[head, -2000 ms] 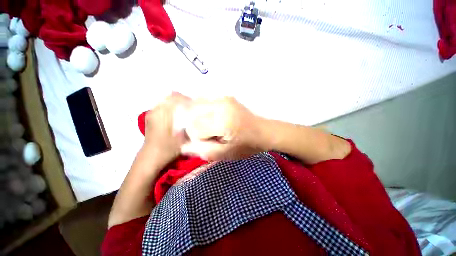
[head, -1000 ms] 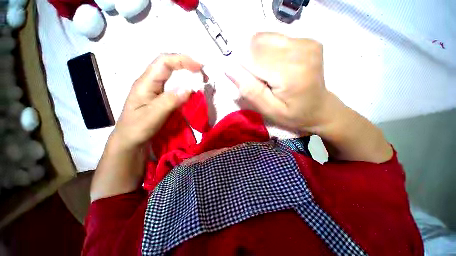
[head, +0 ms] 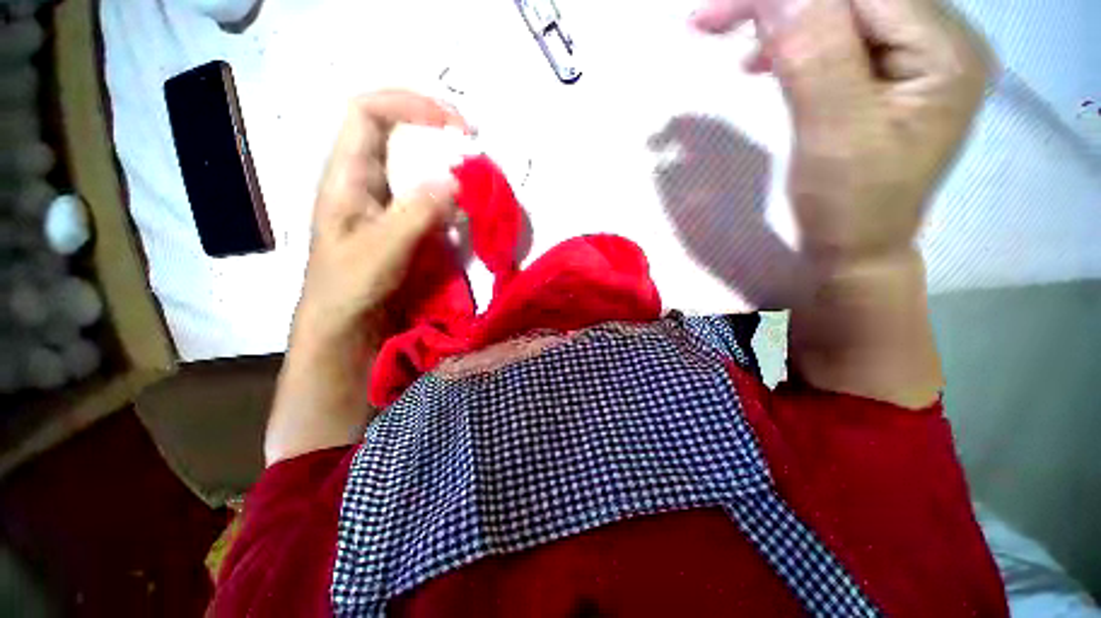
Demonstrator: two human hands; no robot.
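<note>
My left hand holds a white pompom between thumb and fingers, against the tip of a red plush piece. The red piece bends down over the table's near edge onto the checked apron. My right hand is raised at the upper right, its fingertips pinched together and cut close to the picture's top edge. No needle can be made out, and whether the right fingers hold thread cannot be told. The thread snips lie on the white cloth at the top, cut off by the edge.
A black smartphone lies on the cloth at the left. Beyond it is a brown-edged box of white pompoms. Another pompom is cut off at the top edge. The right hand's shadow falls on the cloth.
My right hand has moved away from the work, up and to the right. My left hand has come off the joined-hands position and keeps the pompom with the red tip. The view has shifted.
</note>
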